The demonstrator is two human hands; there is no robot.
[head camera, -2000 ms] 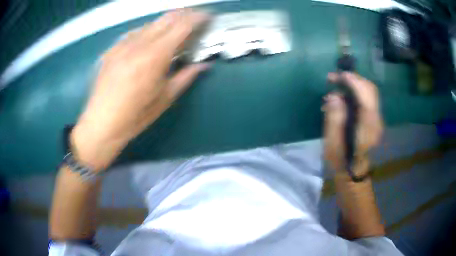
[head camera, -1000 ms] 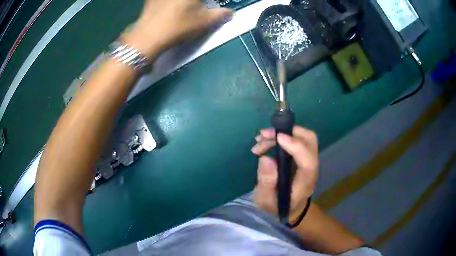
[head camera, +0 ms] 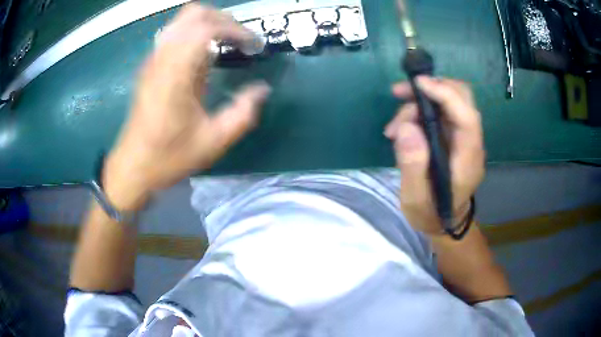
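The silvery board panel [head camera: 303, 31] lies on the green mat at the top centre, with pale units and dark gaps along its near edge. My left hand [head camera: 178, 112] is blurred over the panel's left end and covers it. Its thumb and fingers are apart, with nothing seen between them; whether the fingertips touch the panel is unclear. My right hand [head camera: 441, 145] is shut on the black handle of the soldering iron [head camera: 431, 125]. The iron points away from me, right of the panel and apart from it. Its tip is cut off by the top edge.
Slim tweezers [head camera: 506, 52] lie right of the iron. Beyond them are the black stand [head camera: 560, 29] with a glittering cleaner patch [head camera: 537, 29] and a yellowish sponge tray [head camera: 576, 97]. A white rail [head camera: 85, 47] curves across the mat at upper left.
The view has turned. My left hand has come back from beyond the white rail to the panel's left end. The iron in my right hand has moved from the glittering cleaner towards the panel.
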